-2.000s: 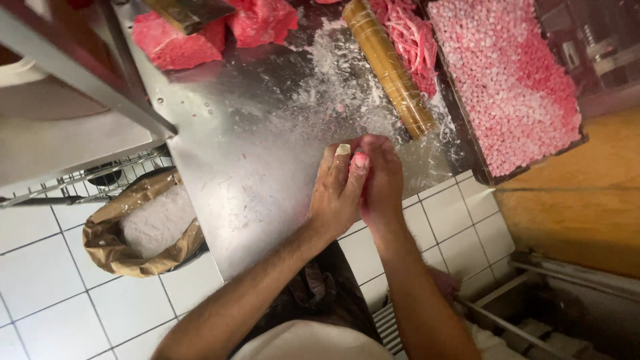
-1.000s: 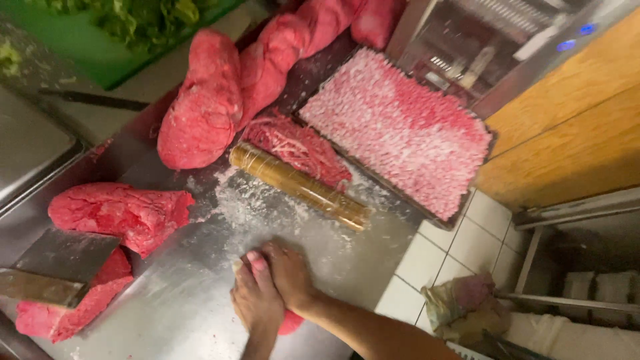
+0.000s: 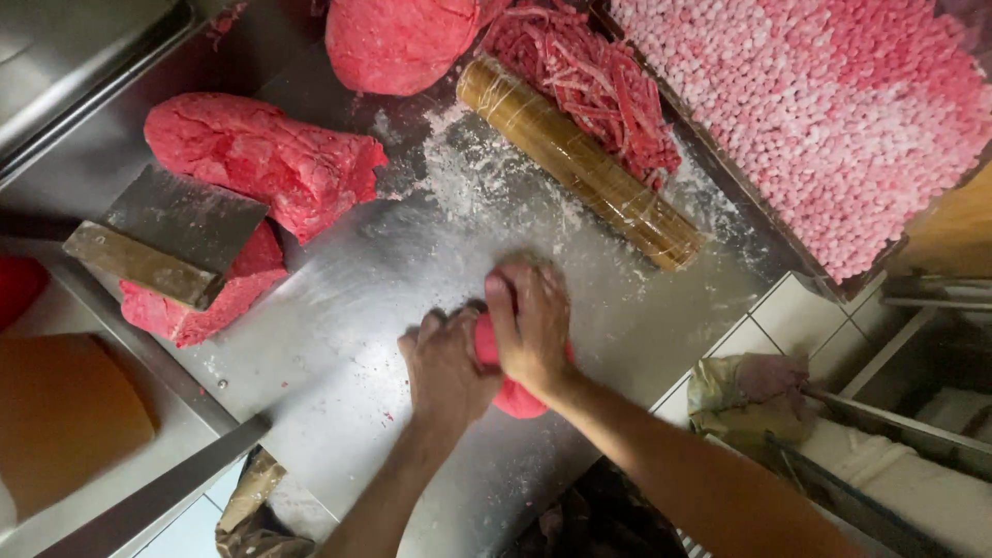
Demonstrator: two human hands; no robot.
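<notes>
A pink piece of dough [image 3: 518, 397] lies on the steel table near its front. My left hand [image 3: 449, 364] grips its left side with bent fingers. Over its top and right side rests my right hand [image 3: 531, 322], fingers curled, so much of the dough is hidden. Beyond the hands lies a plastic-wrapped rolling pin [image 3: 581, 163], with thin pink dough strips [image 3: 589, 85] alongside. To the left, a dough scraper [image 3: 167, 232] with a wooden handle sits on a cut pink dough block [image 3: 225, 298], below a larger pink dough lump [image 3: 263, 159].
At the right edge stands a large tray of small pink dough pellets [image 3: 806, 116]. Another big dough mass [image 3: 403, 39] lies at the back. White flour [image 3: 480, 170] is scattered on the steel tabletop [image 3: 333, 333]. A metal bar [image 3: 163, 484] crosses the lower left; cloths [image 3: 748, 395] hang at the right.
The view has shifted. My hands, clasped together two seconds ago, are now spread on the pink dough, which shows more than one second ago.
</notes>
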